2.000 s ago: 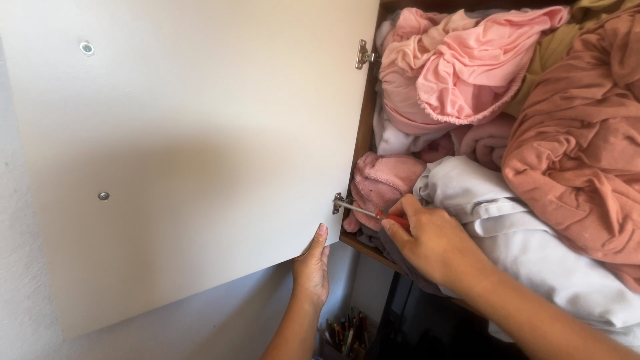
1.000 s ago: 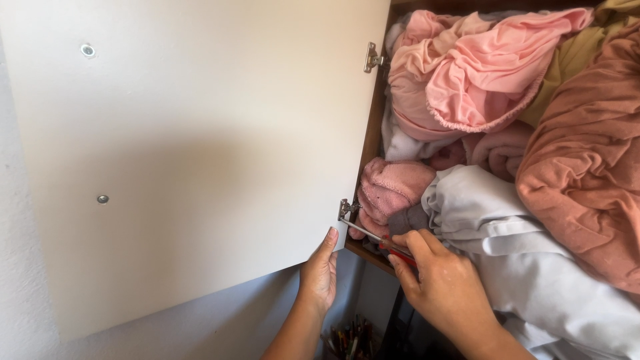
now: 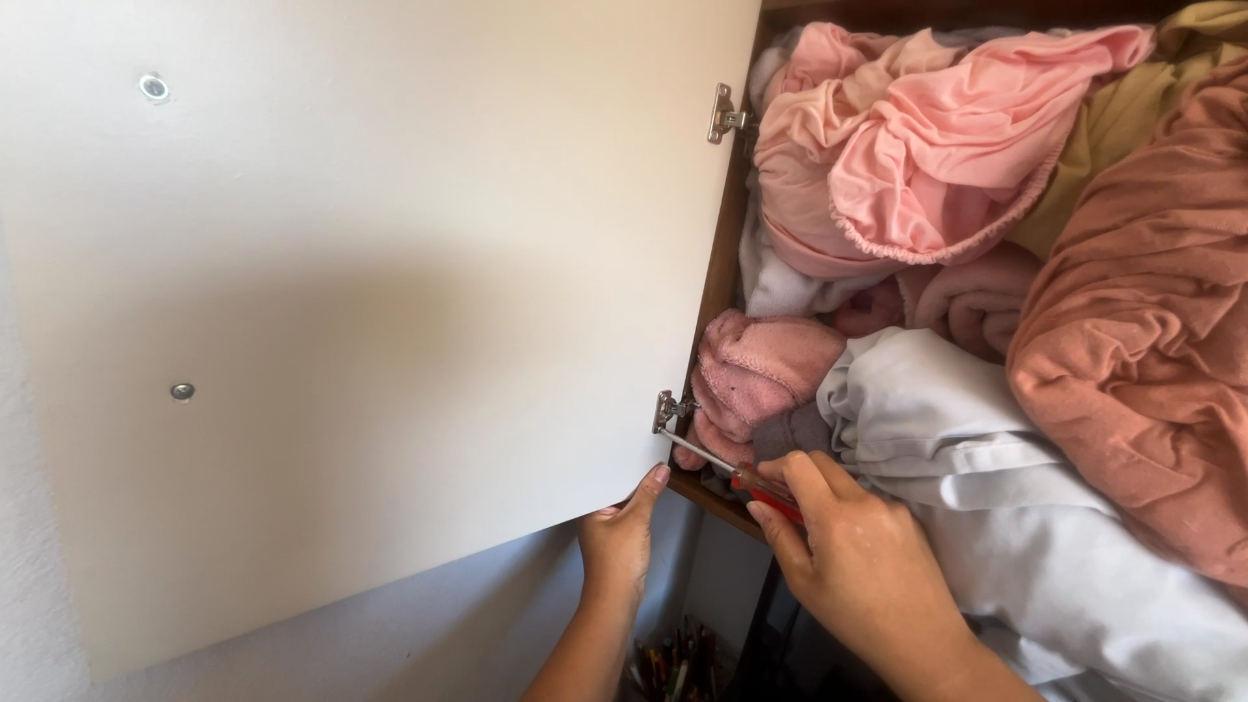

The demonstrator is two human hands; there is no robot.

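My right hand [image 3: 858, 556] grips a screwdriver [image 3: 765, 487] with a red and clear handle. Its metal shaft runs up and left, and the tip meets the lower part of the lower metal cabinet hinge [image 3: 665, 411]. My left hand [image 3: 622, 536] pinches the bottom edge of the white cabinet door [image 3: 390, 322] near its hinge-side corner, thumb on the inner face and the other fingers mostly hidden behind. The upper metal hinge [image 3: 724, 115] joins the same door edge to the cabinet side.
Folded cloth fills the cabinet: pink fabric [image 3: 955, 146], a pink fleece [image 3: 765, 370], a pale grey sheet [image 3: 994, 487] and a rust-coloured cloth [image 3: 1150, 331]. Two round metal fittings sit on the door's left part. Below stands a holder of pens and pencils [image 3: 678, 668], beside a wall [image 3: 468, 604].
Since two seconds ago, my right hand has lowered and the screwdriver tip has moved from the hinge's middle to its lower part. My left hand still holds the door edge.
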